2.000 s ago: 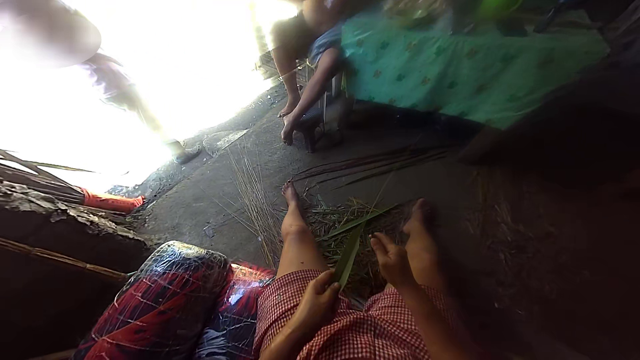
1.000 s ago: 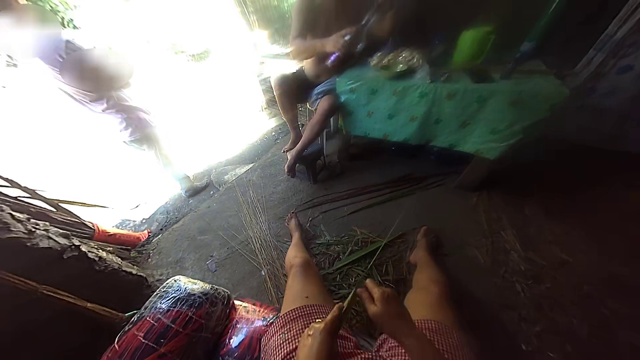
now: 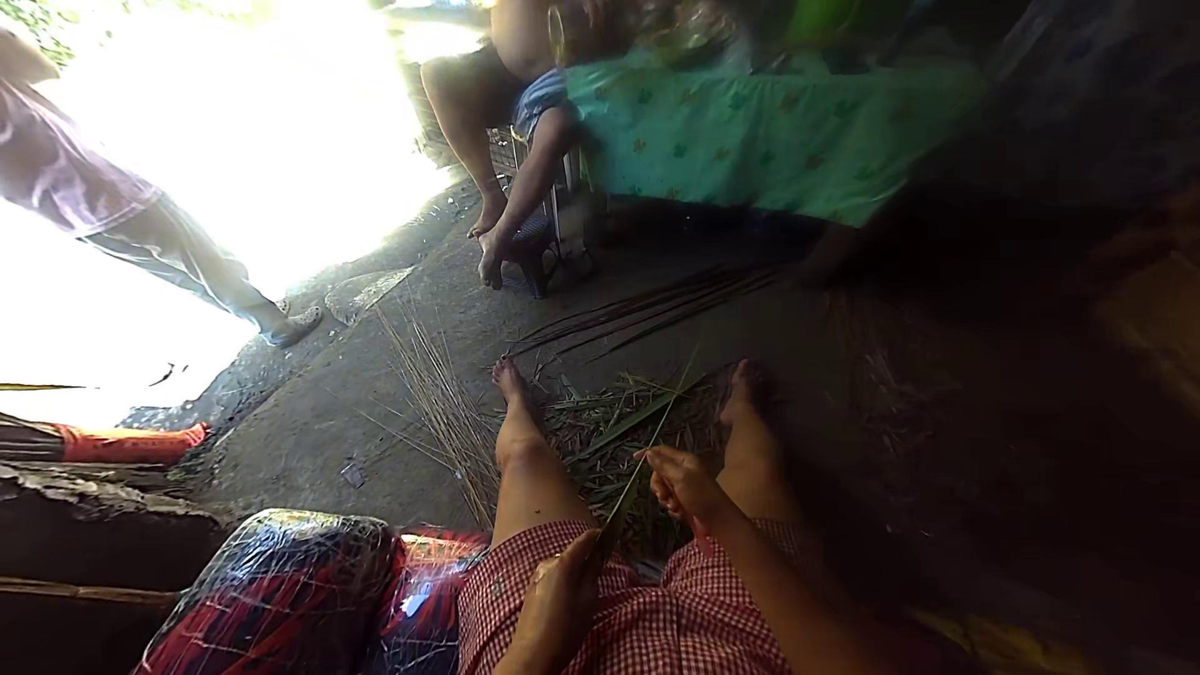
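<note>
My left hand [image 3: 560, 592] is closed around the lower end of a narrow green palm leaf strip [image 3: 622, 506] over my lap. Just above and to the right, my right hand [image 3: 682, 485] has its fingers curled beside the strip's thin midrib, and something reddish shows under that hand; whether it grips the midrib, I cannot tell. Between my feet lies a pile of green and brown leaf shreds [image 3: 600, 427], with a longer green leaf blade [image 3: 639, 415] on top. A bundle of thin stripped ribs [image 3: 441, 398] is spread on the floor to the left of my left foot.
Dark long leaves [image 3: 647, 305] lie beyond my feet. A seated person's feet [image 3: 497, 244] rest on a low stool [image 3: 534, 258] near a table with a green cloth [image 3: 731, 141]. Another person [image 3: 178, 244] stands at left. Plastic-wrapped red and dark bundles [image 3: 281, 591] sit beside my left thigh.
The wide leaf held in my hands two seconds ago now shows as a narrow strip with a thin rib extending upward. The person at left has moved further into view.
</note>
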